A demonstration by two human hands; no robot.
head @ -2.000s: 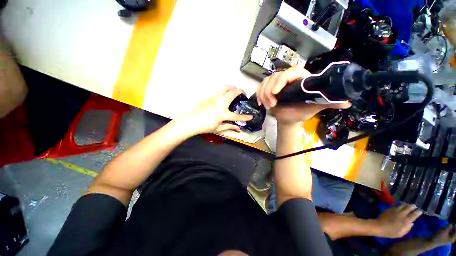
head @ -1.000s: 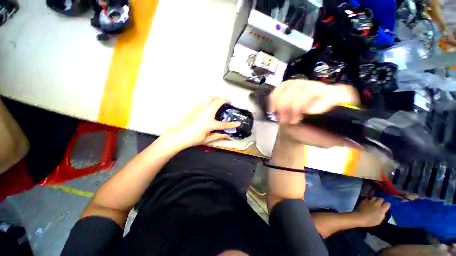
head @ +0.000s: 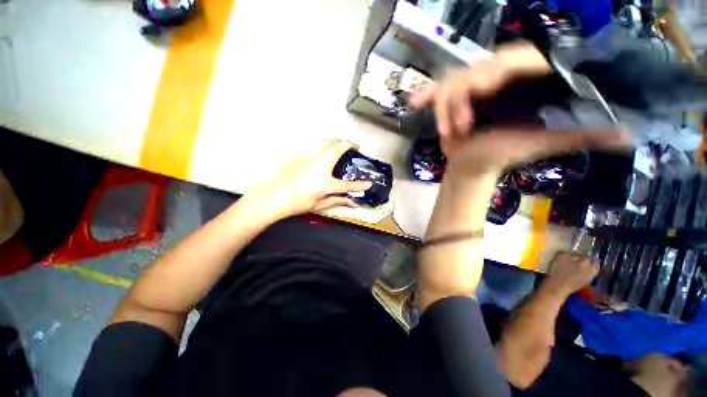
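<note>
My left hand (head: 322, 180) holds a round black unit (head: 367, 178) with a shiny centre down at the front edge of the bench. My right hand (head: 484, 105) is raised in front of the automatic screw feeder (head: 387, 77), around the thick black electric screwdriver (head: 523, 102). The hand and driver are blurred, and the driver's tip cannot be made out. The driver is well above and to the right of the held unit, not touching it.
More black units (head: 429, 160) lie right of the held one and behind my right forearm. Another unit (head: 164, 11) sits by the yellow tape (head: 186, 85). A red stool (head: 116, 213) stands left. A neighbour's hand (head: 574, 271) and a dark slotted rack (head: 651, 271) are at right.
The right hand with the driver has risen from over the bench edge toward the feeder. The left hand still holds the unit near the same place. The neighbour's hand has moved up.
</note>
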